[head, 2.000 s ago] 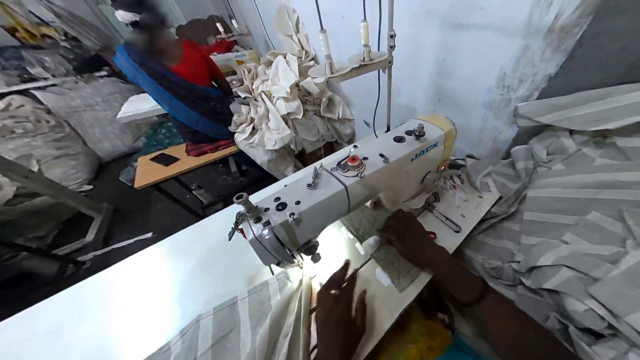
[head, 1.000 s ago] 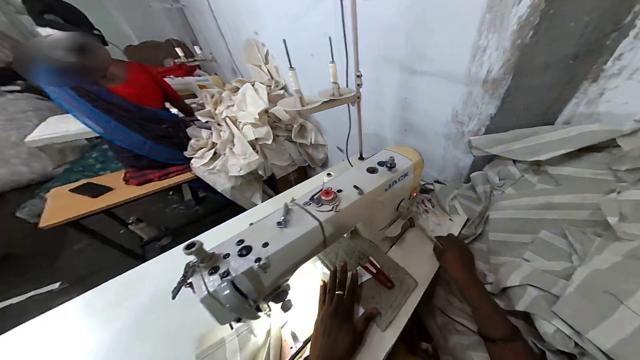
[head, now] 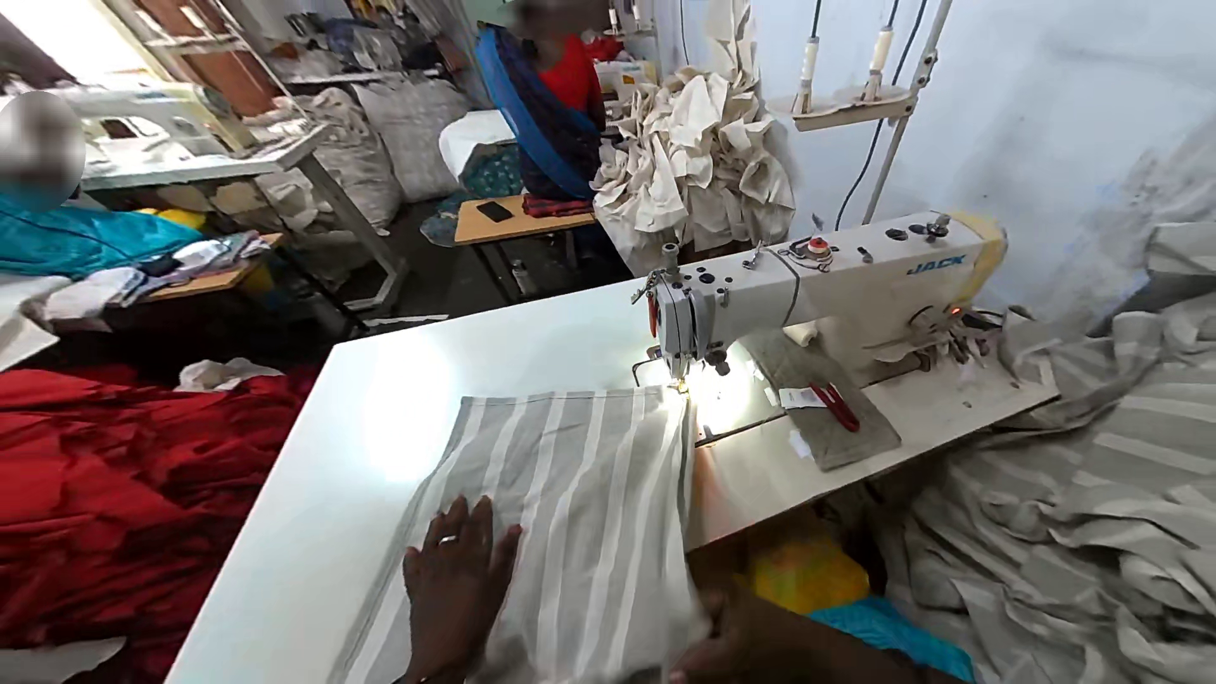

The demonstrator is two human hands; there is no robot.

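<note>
Grey and white striped fabric (head: 579, 503) lies on the white sewing table (head: 380, 418), its far right corner at the needle of the Jack sewing machine (head: 798, 285). My left hand (head: 461, 570), with a ring on one finger, rests flat on the fabric's left part, fingers spread. At the bottom, my right hand (head: 712, 632) is blurred and holds the near right edge of the fabric. Right of the needle, red-handled thread snips (head: 836, 407) and a small white label (head: 803, 398) lie on a folded grey cloth (head: 826, 442).
More striped fabric (head: 1092, 494) is heaped at the right. Red fabric (head: 142, 494) lies left of the table. Behind the machine stand a thread stand (head: 898, 142) and a pile of cream fabric (head: 693, 161). A person (head: 560, 104) is at the back; another (head: 57, 218) is at far left.
The view has swung left. My left hand has moved from beside the grey cloth onto the striped fabric. My right hand has left the machine's right end and now holds the fabric's near edge.
</note>
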